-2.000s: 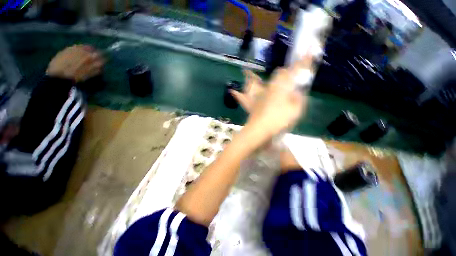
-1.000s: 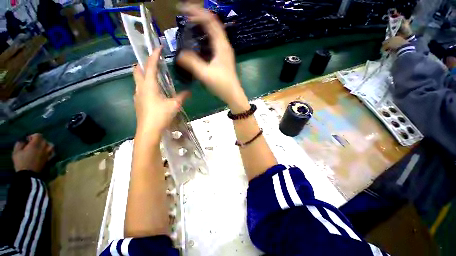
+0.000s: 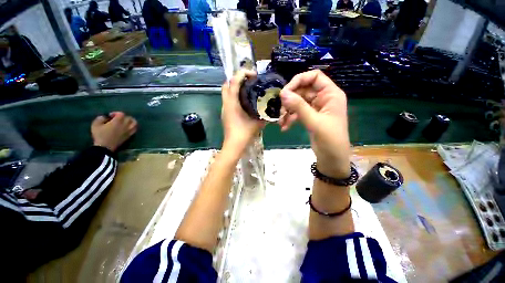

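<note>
My left hand (image 3: 238, 113) is closed around a black cylindrical housing (image 3: 252, 98), its open end facing me with a cream ring (image 3: 264, 106) and dark centre in its mouth. A white blister tray (image 3: 235, 44) stands upright in the same hand, behind the housing, its lower end reaching down toward the work sheet. My right hand (image 3: 324, 108) is at the right edge of the housing mouth, thumb and forefinger pinched together. Whether something small is between those fingertips cannot be told.
Another housing (image 3: 379, 182) stands on the bench at right. The green belt (image 3: 354, 119) carries spaced housings. A neighbour's hand (image 3: 113, 131) is at left. White trays (image 3: 484, 210) lie far right. A white work sheet (image 3: 288, 221) lies before me.
My left hand now holds a housing together with the tray. My right hand has come down from over the belt to the housing's mouth. The view has shifted, with the far hall now visible.
</note>
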